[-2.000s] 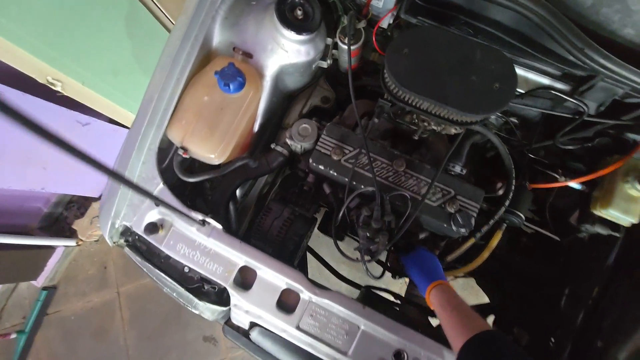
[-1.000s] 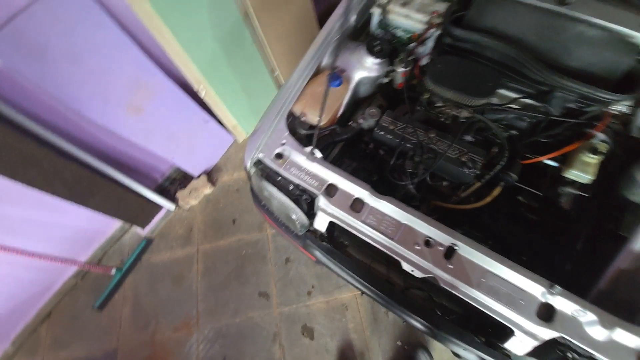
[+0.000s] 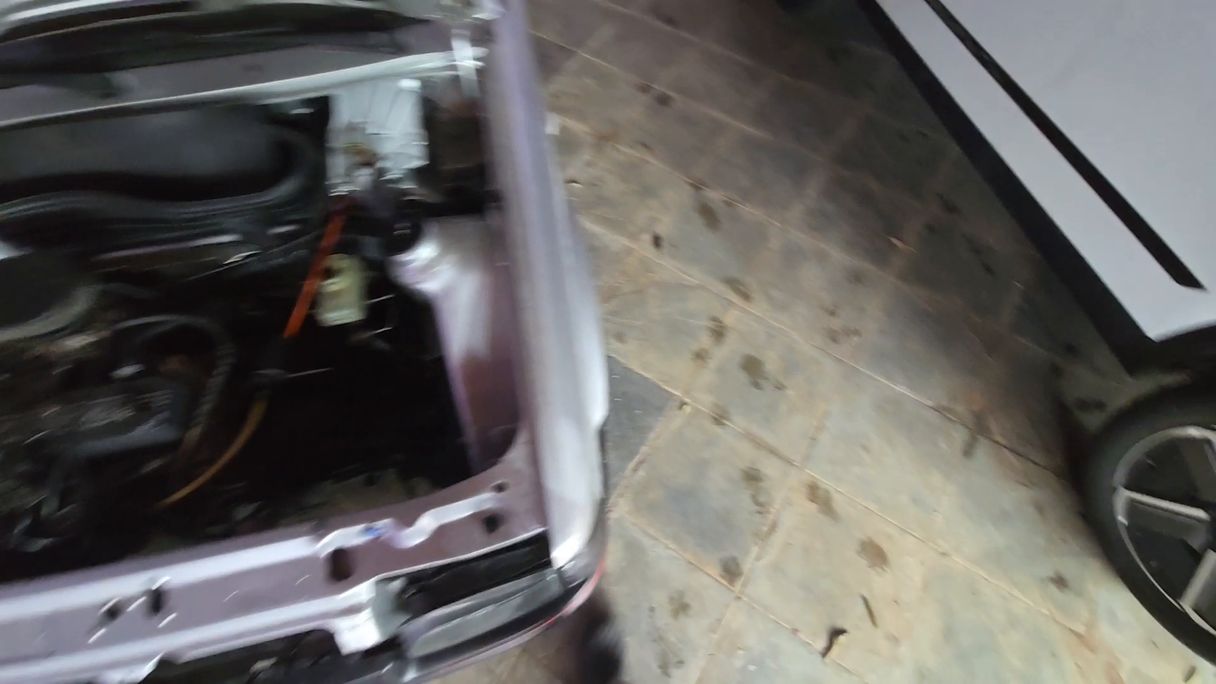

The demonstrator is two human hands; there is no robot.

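Note:
Neither my left hand nor my right hand shows in the head view now. The car's open engine bay fills the left side, blurred by motion. A dark engine lies at its far left, with the black round-ended air filter housing above it. An orange hose runs down beside a small yellowish plastic reservoir. A yellow-brown hose curves below them. The silver front crossmember crosses the bottom left and meets the fender.
A stone-tiled floor with dark stains lies beside the car. At the right stands a second, light-coloured car with a black side strip, its wheel at the lower right. A blurred dark shape is near the headlight corner.
The blue-gloved hand seen over the engine two seconds ago is out of view. The view has swung far across to the car's other front corner and the second car.

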